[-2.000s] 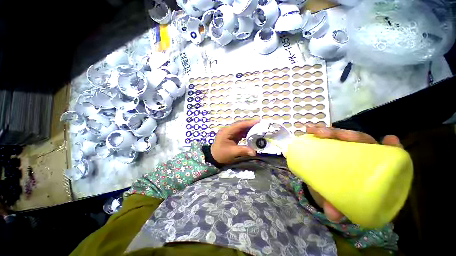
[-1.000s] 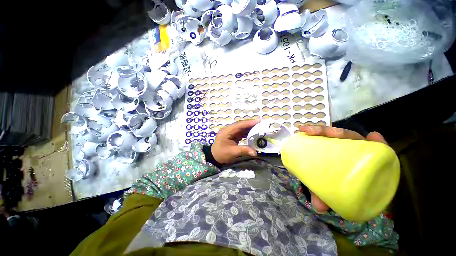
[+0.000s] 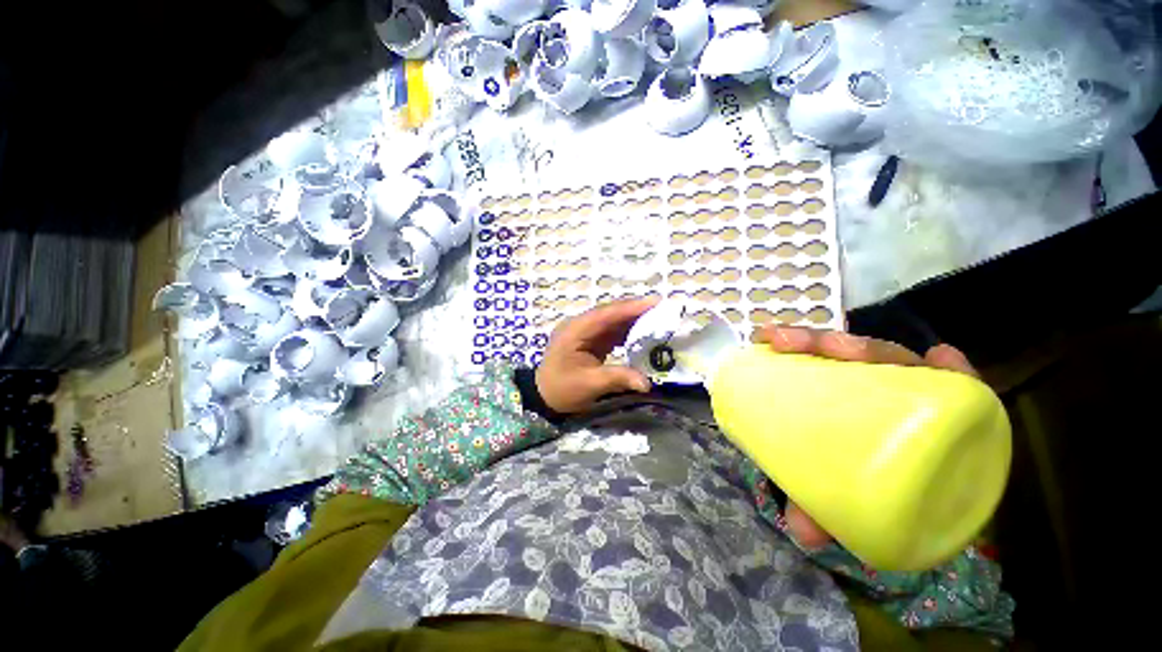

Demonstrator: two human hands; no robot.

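My left hand (image 3: 589,362) holds a white curved plastic shell (image 3: 695,334) by its left side, just in front of my apron. A dark round disc with a pale centre (image 3: 661,358) shows inside the shell. My right hand (image 3: 879,350) is wrapped around a large yellow squeeze bottle (image 3: 867,452), partly hidden behind it. The bottle lies on its side with its narrow end toward the shell. Its nozzle tip is at the shell's opening; whether it touches the disc I cannot tell.
Behind my hands lies a punched tray (image 3: 637,153) with blue-ringed discs at its left. Heaps of white shells lie at left (image 3: 312,274) and far side (image 3: 612,64). A clear plastic bag (image 3: 1007,83) and a black stick (image 3: 882,181) are at back right.
The yellow bottle has shifted left since two seconds ago and slightly since one second ago. The shell in my left hand has moved and tilted very slightly.
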